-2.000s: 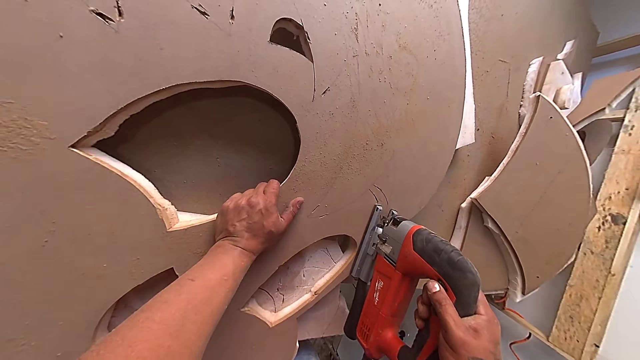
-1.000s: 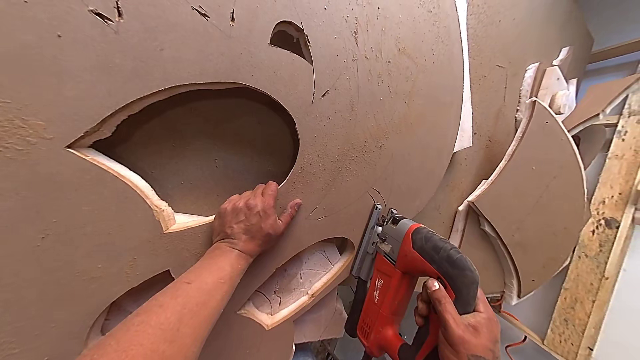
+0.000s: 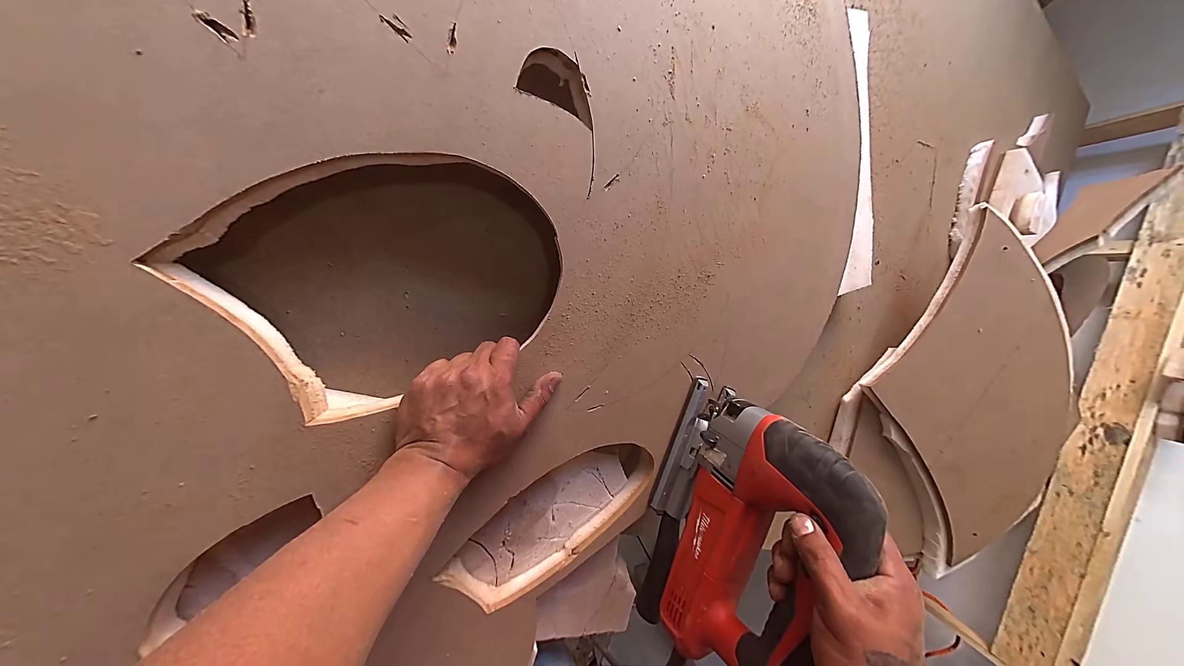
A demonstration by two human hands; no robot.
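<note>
A large brown-faced wooden panel [image 3: 740, 213] with cut-out openings fills most of the view. My left hand [image 3: 467, 407] rests on it at the lower rim of the big teardrop-shaped opening [image 3: 388, 250], fingers bent over the edge. In my right hand [image 3: 851, 592] is a red and black Milwaukee jigsaw [image 3: 721, 546], gripped by its handle. The saw lies on its side, its shoe beside the right end of a smaller leaf-shaped opening [image 3: 555, 518]. A short dark curved cut shows just above the shoe. Where the blade sits is hard to see.
Curved offcut pieces [image 3: 980, 370] lie at the right, some with pale, rough edges. Beyond them runs a wooden beam [image 3: 1101, 444]. A white strip [image 3: 860, 166] shows along the panel's curved edge. Sawdust [image 3: 46, 213] is scattered on the surface. A small opening [image 3: 555, 83] is near the top.
</note>
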